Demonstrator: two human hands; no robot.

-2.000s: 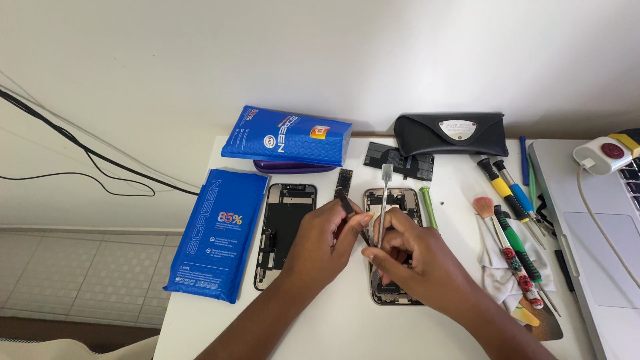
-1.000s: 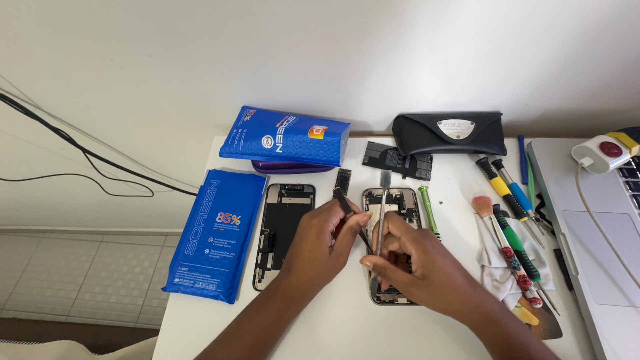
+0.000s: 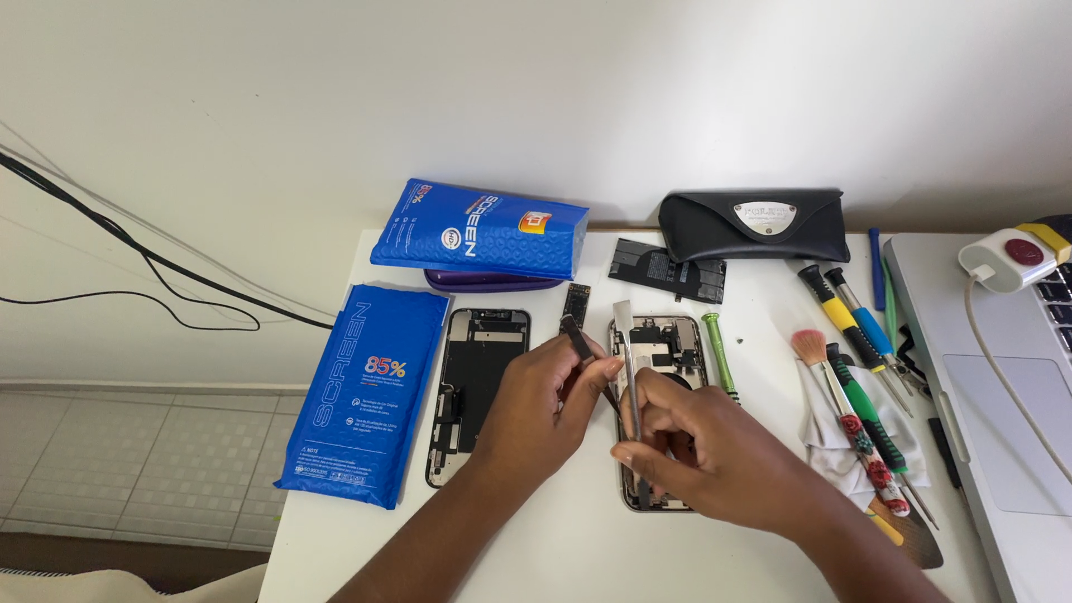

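Note:
My left hand [image 3: 544,398] grips dark metal tweezers [image 3: 579,339], whose lower end reaches over the left edge of an opened smartphone housing [image 3: 662,335]. In my right hand [image 3: 695,444] is a flat metal spudger [image 3: 629,360], its broad end pointing up and away from me. The right hand lies over the middle of the housing and hides much of its inside. To the left of my left hand rests a detached phone screen assembly [image 3: 490,360], back side up. A small logic board [image 3: 575,303] lies just beyond my left fingers.
Two blue padded pouches [image 3: 368,394] flank a purple case [image 3: 494,282]. Behind the housing are a phone battery [image 3: 666,272] and a black glasses case [image 3: 754,226]. A green screwdriver [image 3: 720,356], more screwdrivers [image 3: 842,318], a brush [image 3: 811,347], a cloth [image 3: 825,427] and a laptop [image 3: 997,419] stand to the right.

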